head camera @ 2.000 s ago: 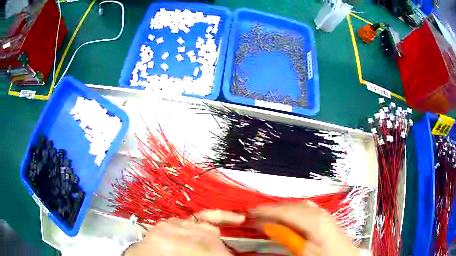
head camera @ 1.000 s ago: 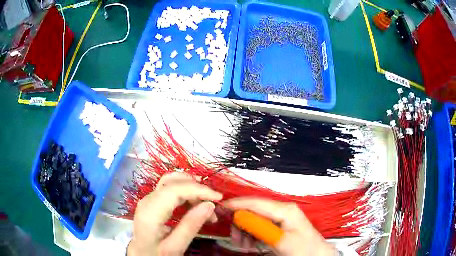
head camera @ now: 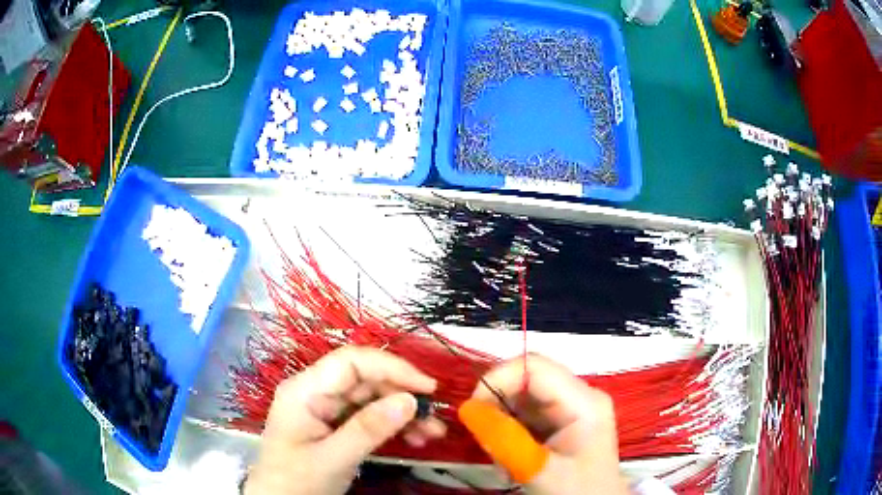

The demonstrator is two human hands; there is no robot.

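My left hand (head camera: 343,416) holds a small black connector housing (head camera: 423,405) between thumb and fingertips, above the red lead wires (head camera: 648,411). My right hand (head camera: 556,416) is close to its right, holding an orange-handled tool (head camera: 503,442). A red wire (head camera: 524,309) stands up from the right fingers, and a dark wire also runs by these fingers. Whether a wire sits in the housing cannot be told. The black lead wires (head camera: 580,280) lie in the compartment beyond.
The left parts tray (head camera: 208,329) holds white and black housings. Beyond are the white-parts tray (head camera: 334,92) and the small metal parts tray (head camera: 537,111). Harnesses with white ends (head camera: 793,290) lie at the right. Red box-shaped objects (head camera: 851,97) stand at both sides.
The hands have moved slightly apart. A black housing now shows at the left fingertips, and a red wire now stands up from the right hand.
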